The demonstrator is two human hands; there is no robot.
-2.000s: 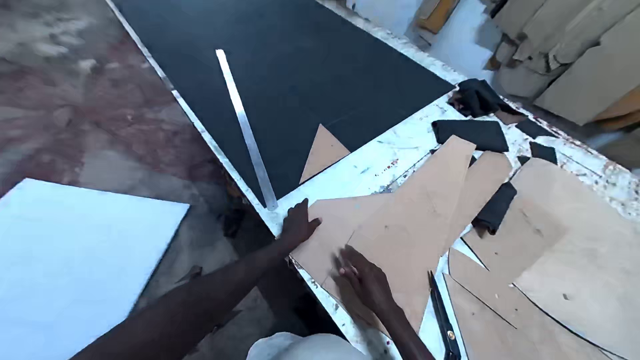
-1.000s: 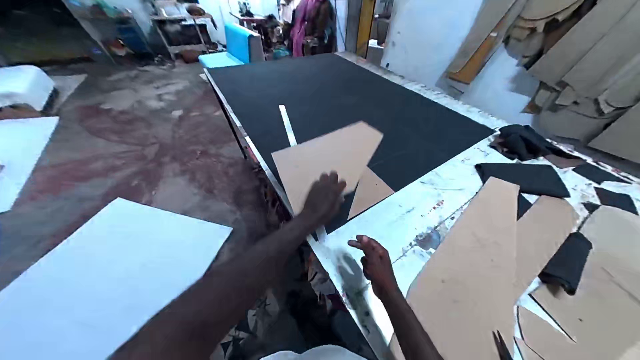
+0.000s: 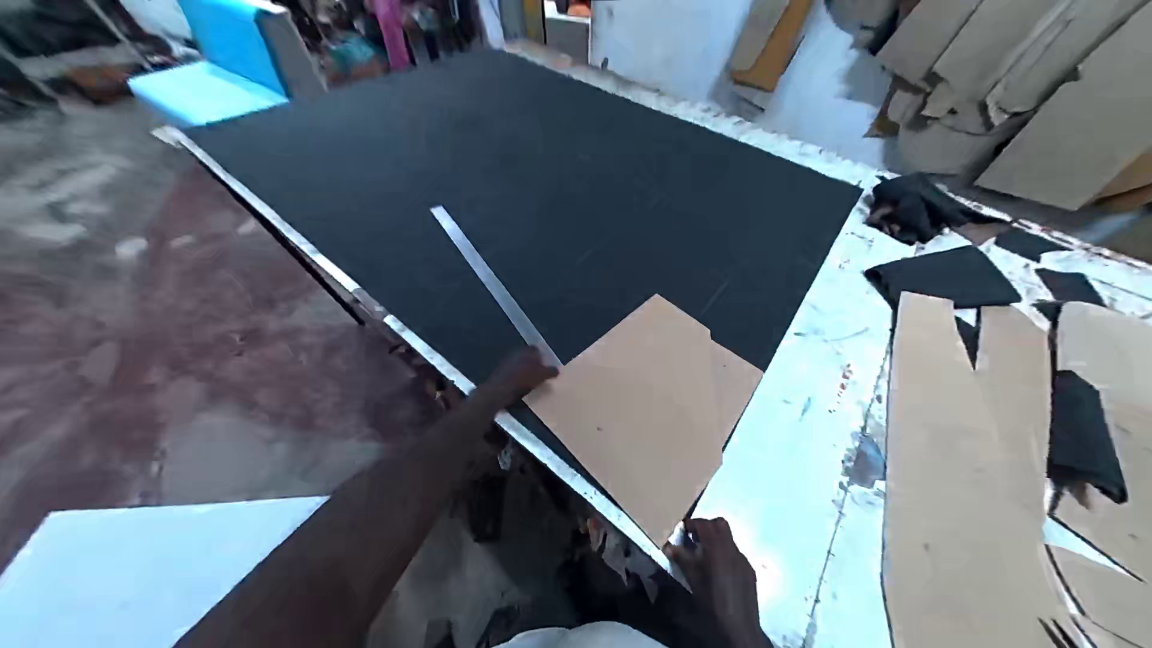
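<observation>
A brown cardboard pattern piece (image 3: 630, 414) lies on a large black sheet of material (image 3: 540, 171), at its near corner. Another cardboard piece (image 3: 733, 378) shows from beneath its right edge. My left hand (image 3: 526, 371) touches the pattern's left corner, by the near end of a metal ruler (image 3: 490, 279). My right hand (image 3: 715, 567) is at the pattern's lower corner, over the table edge; its fingers are curled, and whether they pinch the cardboard is hard to tell.
Several cardboard patterns (image 3: 972, 468) and black scraps (image 3: 945, 277) lie on the white table (image 3: 792, 486) at right. A white board (image 3: 153, 567) is at lower left, a blue seat (image 3: 211, 90) beyond the table. More cardboard (image 3: 1062, 108) hangs at the back right.
The cardboard pattern, held raised by my left hand a second ago, now lies on the black sheet. My right hand has moved to its lower corner. The view has shifted.
</observation>
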